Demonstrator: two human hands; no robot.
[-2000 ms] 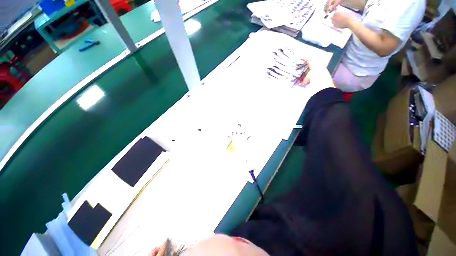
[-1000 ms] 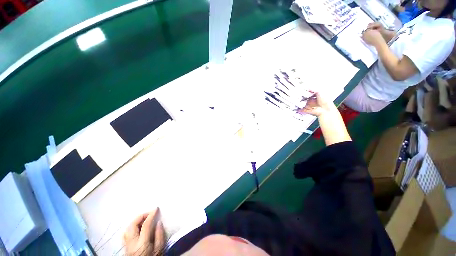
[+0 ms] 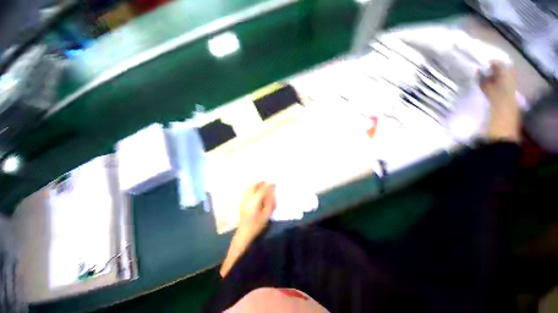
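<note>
My right hand (image 3: pixel 500 92) is at the far right by the edge of a white sheet (image 3: pixel 468 110); blur hides whether it grips anything. A row of dark, thin wired sub-parts (image 3: pixel 428 88) lies on the sheet to its left. My left hand (image 3: pixel 259 205) rests low on the work board (image 3: pixel 306 159) at the centre, its fingers curled, beside a small white piece (image 3: pixel 293 205). An orange-red part (image 3: pixel 372 126), perhaps the glue gun's trigger, shows against the bright board. The picture is blurred and overexposed.
Black pads (image 3: pixel 276 102) lie at the board's back edge. A bluish bundle (image 3: pixel 189 162) and a white block (image 3: pixel 144 159) stand left. At far left a white housing (image 3: pixel 82 223) lies on cardboard (image 3: pixel 32 244). A dark object (image 3: pixel 380 174) is at the front edge.
The view has swung left, bringing the far-left housing into sight; the other worker is mostly out of view. The white sheet by my right hand now looks lifted or rumpled.
</note>
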